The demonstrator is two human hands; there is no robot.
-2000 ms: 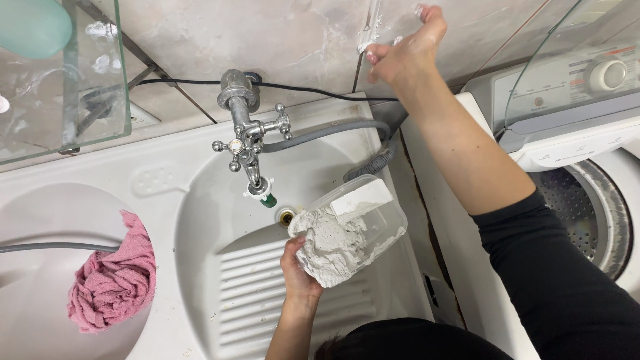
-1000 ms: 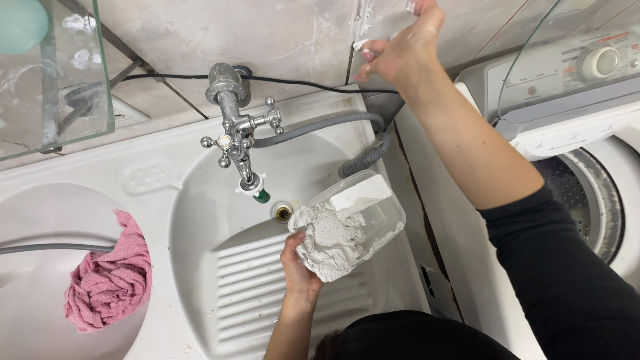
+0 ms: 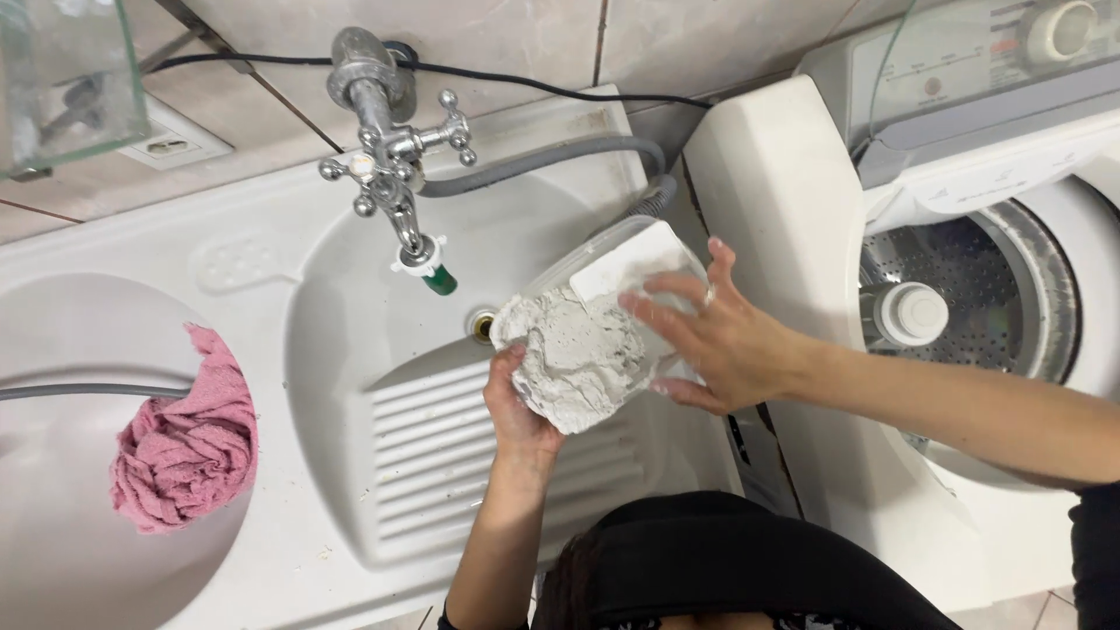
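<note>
My left hand (image 3: 516, 402) grips the near left side of a clear plastic container (image 3: 547, 278), tilted over the sink's ribbed washboard. White-grey paste (image 3: 582, 354) fills its lower left part and rises over the rim. A flat white plastic spreader (image 3: 628, 261) lies at the container's upper right, partly over the paste. My right hand (image 3: 717, 337) is spread at the container's right side, fingers apart, its fingertips beside the spreader and paste; whether they touch is unclear. White residue marks the fingertips.
A chrome faucet (image 3: 385, 166) with a green-tipped outlet hangs over the sink basin (image 3: 337, 350). A grey hose (image 3: 551, 157) curves behind. A pink cloth (image 3: 188, 446) lies in the left basin. An open washing machine (image 3: 787, 219) stands right; a glass shelf (image 3: 79, 87) juts in upper left.
My right hand has come down from the tiled wall to the container's right side. My left hand still holds the container. The view has shifted.
</note>
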